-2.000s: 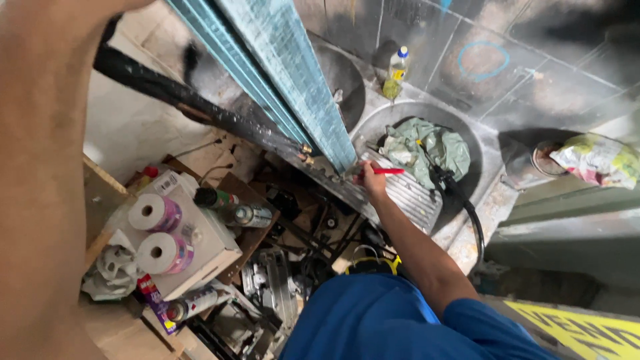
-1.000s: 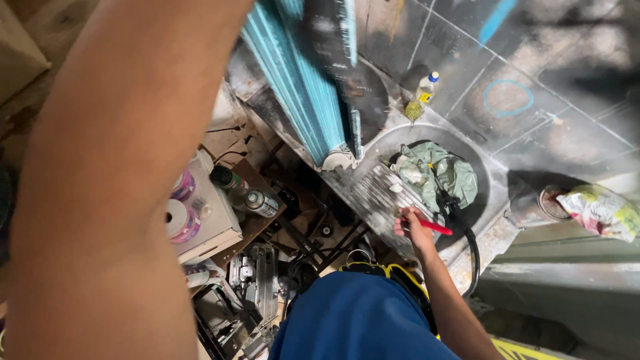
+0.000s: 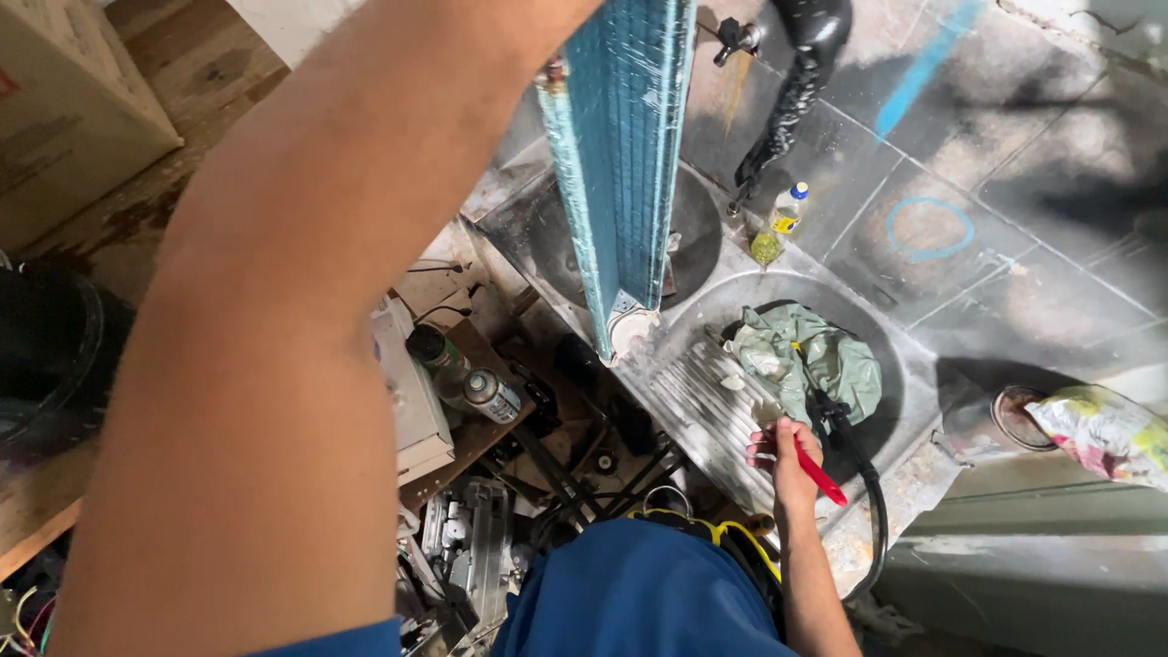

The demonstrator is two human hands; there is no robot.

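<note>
My right hand [image 3: 792,456] is closed around a red-handled tool [image 3: 821,473], its head small and not clear, above the ribbed drainboard [image 3: 703,411] of the metal sink. My left arm crosses the left side of the view and runs up to the top edge; the left hand is out of frame. Near that arm, a blue finned heat-exchanger coil [image 3: 639,155] stands on end at the sink's front edge. White material [image 3: 632,330] lies at its foot. A crumpled grey-green plastic sheet [image 3: 789,356] lies in the right bowl, with a black hose [image 3: 862,465] over it.
A bottle [image 3: 789,210] with a blue cap stands behind the bowls, beside a yellow-green sponge [image 3: 765,246]. At right is an open can [image 3: 1022,418] next to a printed plastic bag [image 3: 1109,433]. Spray cans [image 3: 493,395], a box and tools crowd the lower left.
My right hand with the red-handled tool has moved from the coil's lower end to above the drainboard. The coil has turned and shows a second finned face. The view has shifted.
</note>
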